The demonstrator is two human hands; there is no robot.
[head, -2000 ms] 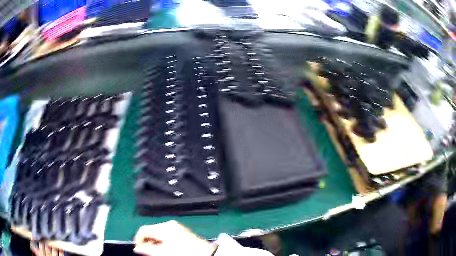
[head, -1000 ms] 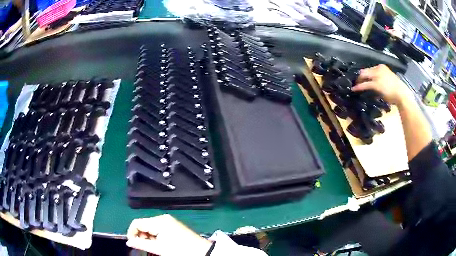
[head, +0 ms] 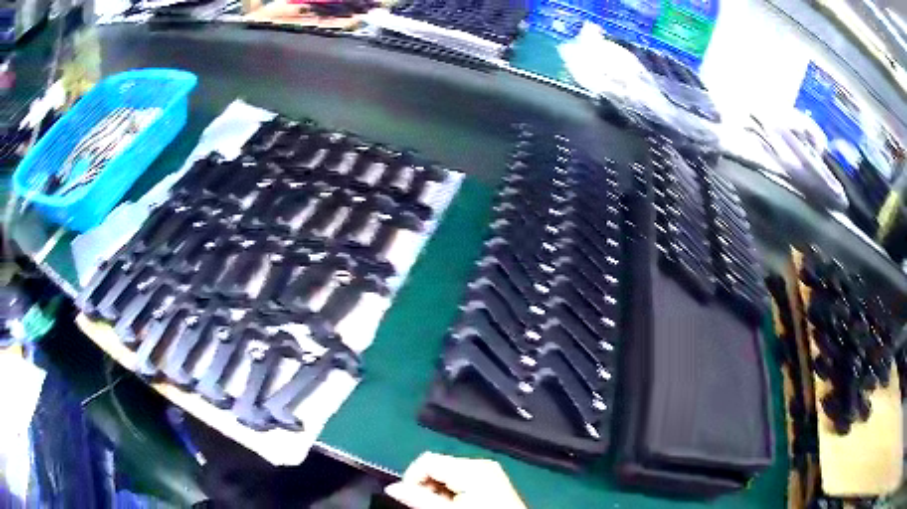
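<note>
Black arm parts (head: pixel 199 353) lie in close slanted rows on a white liner sheet (head: pixel 408 260) over a board at the left. A black tray (head: pixel 507 442) in the middle holds two rows of black arms with silver tips. A second black tray (head: pixel 704 398) beside it has arms only in its far part; its near part is bare. My right hand (head: pixel 459 482) is at the bottom edge, below the middle tray, partly cut off. Its fingers are curled; whether they hold something small cannot be told. My left hand is not in view.
A light-blue basket (head: pixel 124 164) with thin silver pins stands at the far left. Tan boards (head: pixel 857 442) with dark rounded assemblies (head: pixel 845 343) are at the right. Clear plastic film (head: pixel 636 94) is heaped behind the trays. A dark conveyor belt (head: pixel 328 75) runs behind.
The view has swung left, bringing in the blue basket and shifting the trays rightward. The dark-sleeved person's hand over the assemblies has gone out of view. My right hand remains low, fingers curled.
</note>
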